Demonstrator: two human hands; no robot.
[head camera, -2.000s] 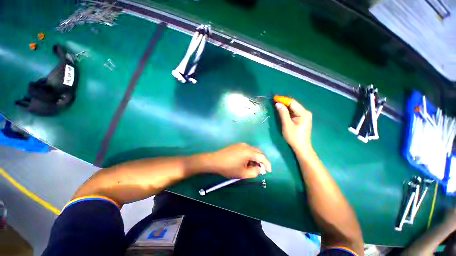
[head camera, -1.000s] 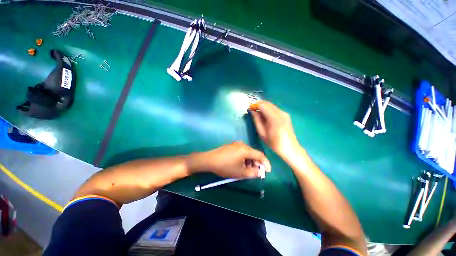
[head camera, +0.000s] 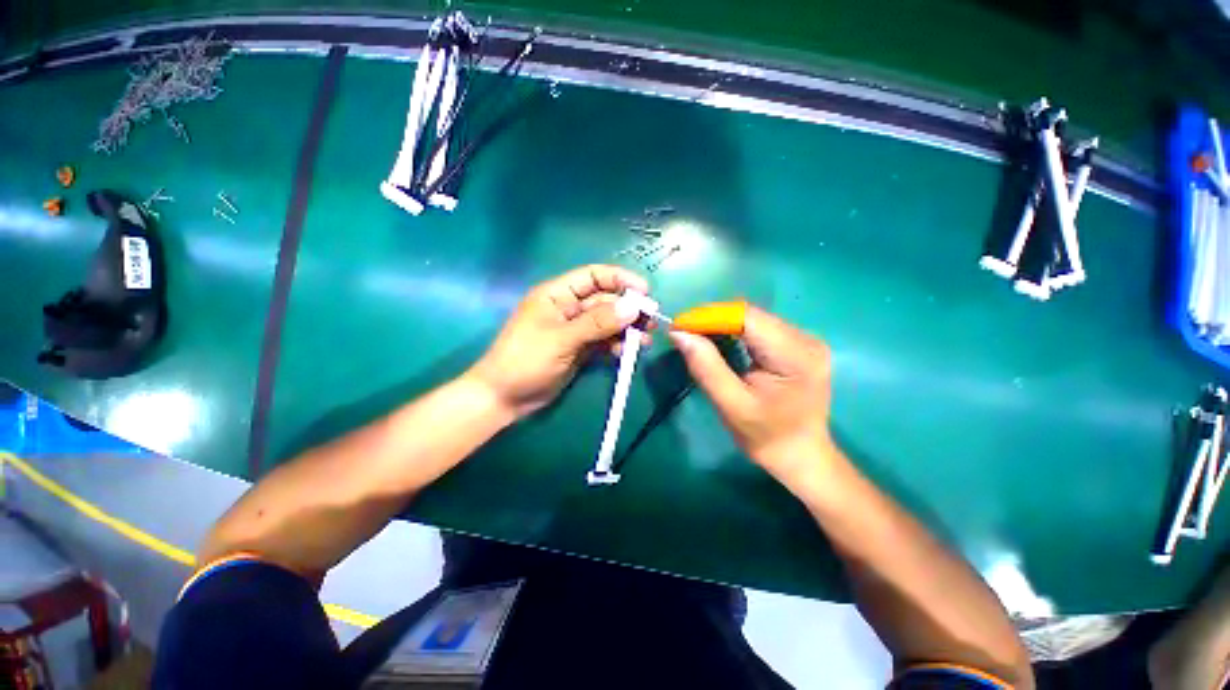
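My left hand (head camera: 556, 337) pinches the upper end of a white bar (head camera: 619, 404), at its white end piece (head camera: 638, 310). The bar hangs down toward the bench's near edge, with a T-shaped lower end. My right hand (head camera: 772, 391) holds an orange-handled tool (head camera: 711, 320) between thumb and fingers. A thin silver piece at the tool's tip points left and meets the end piece; whether it is inserted cannot be told. A few small metal pins (head camera: 652, 243) lie on the green bench just beyond my hands.
White-and-black bundles stand by the rail (head camera: 429, 121), at the right (head camera: 1045, 202) and lower right (head camera: 1194, 479). A blue bin (head camera: 1183, 229) holds white bars. A black curved object (head camera: 115, 303) and pin pile (head camera: 162, 88) lie left. Another person's arm (head camera: 1194, 656) shows lower right.
My left hand has lifted the bar up and forward and turned it nearly upright in view. My right hand has brought the orange tool from the loose pins to the end piece. The view has shifted.
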